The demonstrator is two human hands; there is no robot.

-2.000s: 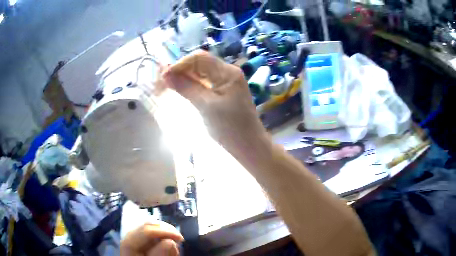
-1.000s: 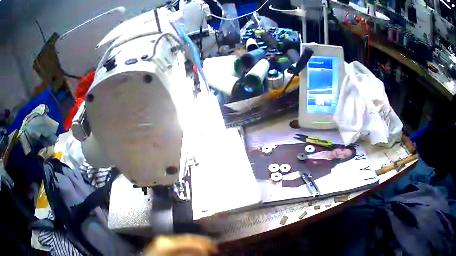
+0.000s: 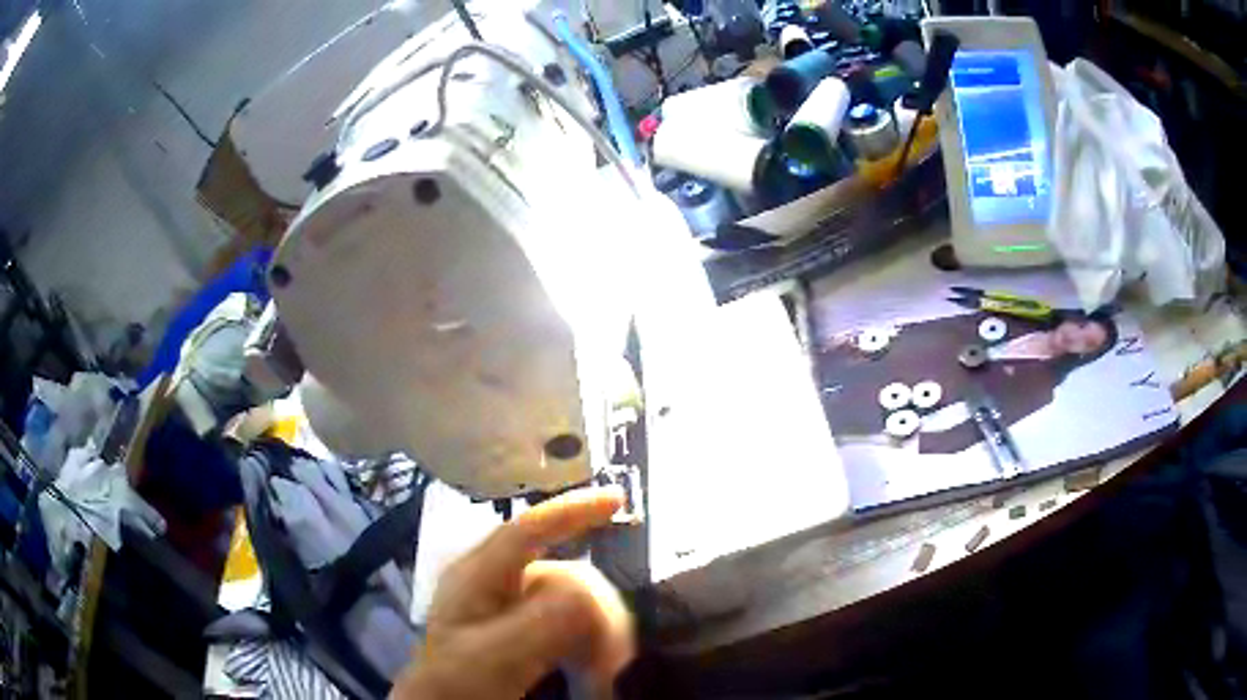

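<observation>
The big white sewing machine head (image 3: 438, 328) stands left of centre. The needle and presser foot (image 3: 626, 479) are small shiny metal parts under its right edge, partly lost in glare. My left hand (image 3: 513, 602) reaches up from the bottom edge, partly blurred. Its index finger points right, with the tip at the needle area; the thumb is lower and apart. I see nothing held in it, and no thread can be made out. Dark fabric (image 3: 622, 561) lies under the foot, partly behind the hand. My right hand is not in view.
The flat white machine bed (image 3: 745, 438) glares right of the needle. A printed picture (image 3: 848, 472) bears white bobbins (image 3: 896, 397), yellow-green snips (image 3: 1019, 304) and a dark-and-silver tool (image 3: 996, 438). Behind are a lit control panel (image 3: 996, 137), a white bag (image 3: 1128, 192) and thread cones (image 3: 818, 116). Garments hang at left.
The view has shifted, so the machine appears further right. My left hand has risen from the bottom edge to the needle area. My right hand, raised by the machine two seconds ago, is out of view.
</observation>
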